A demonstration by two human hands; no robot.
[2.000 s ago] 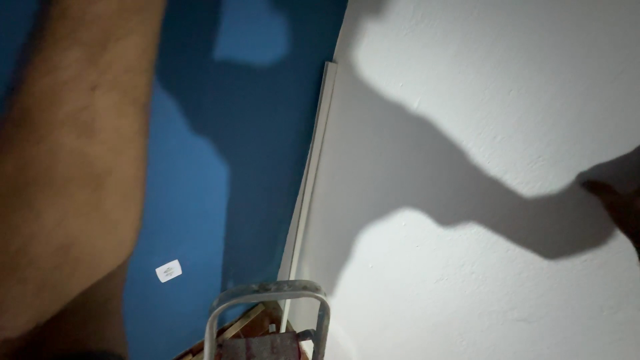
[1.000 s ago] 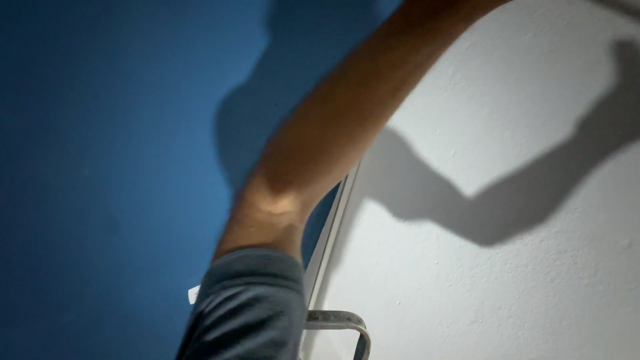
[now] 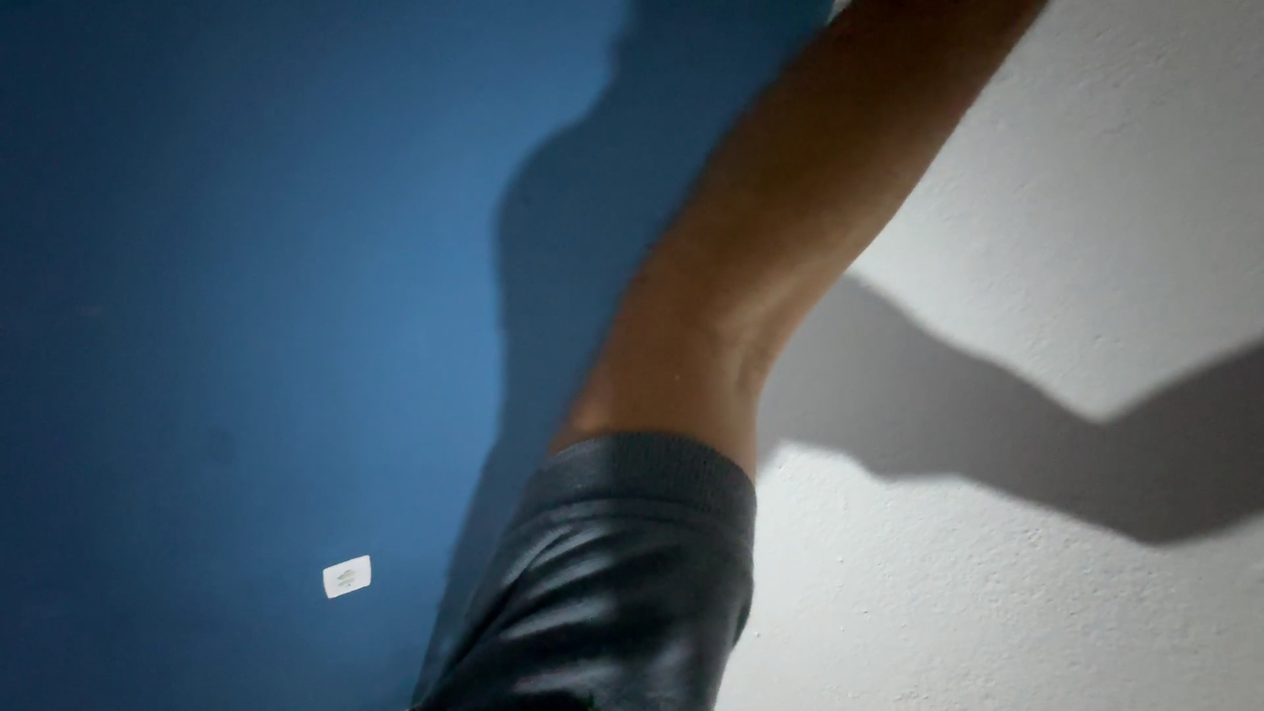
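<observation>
Neither of my hands shows in the head view. One bare forearm, with a dark sleeve ending near the elbow, rises from the bottom centre and leaves the frame at the upper right, so its hand is hidden beyond the top edge. Behind the arm lie a smooth blue surface (image 3: 247, 296) on the left and a white textured wall (image 3: 987, 612) on the right. A small white sticker with a faint print (image 3: 347, 577) is on the blue surface at the lower left.
Dark shadows of a body and a bent arm fall across the blue surface and the white wall. The arm covers most of the line where the two surfaces meet.
The arm at the left two seconds ago now crosses the middle, reaching up to the right. A hand at the right edge then is out of sight. The metal frame at the bottom has left view.
</observation>
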